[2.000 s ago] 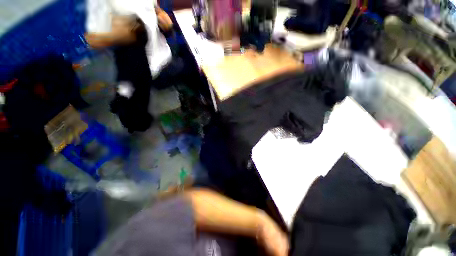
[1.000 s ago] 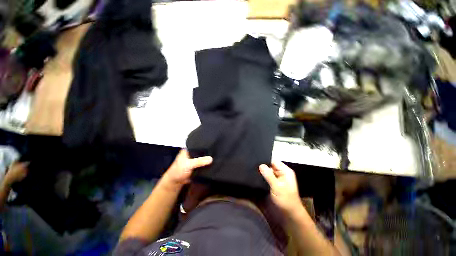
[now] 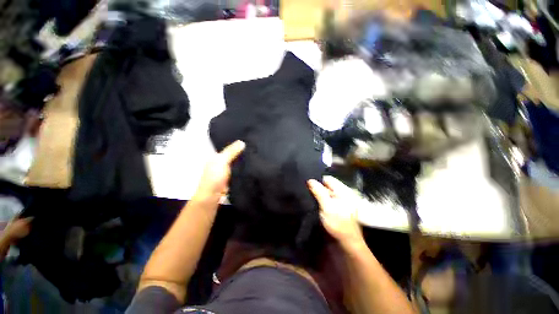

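Note:
A black fabric piece (image 3: pixel 269 135) lies spread over the front edge of the white table (image 3: pixel 202 55), its near end hanging towards my body. My left hand (image 3: pixel 217 172) holds its left edge, with the thumb on top. My right hand (image 3: pixel 334 205) is at its right edge, with thumb and fingers at the cloth. The overlock machine (image 3: pixel 392 135) stands right of the piece, blurred and covered in lint. Its needle area cannot be made out.
A long pile of black pieces (image 3: pixel 116 116) lies on the table's left. A white pad (image 3: pixel 346 92) is at the machine's upper left. A clear plastic bag (image 3: pixel 512 159) is at the right. Another person's hand (image 3: pixel 17 228) shows at the far left.
The view first swung round from the left side to the table. Since then both hands have moved up and forward with the black piece, which has shifted slightly left and changed its folds.

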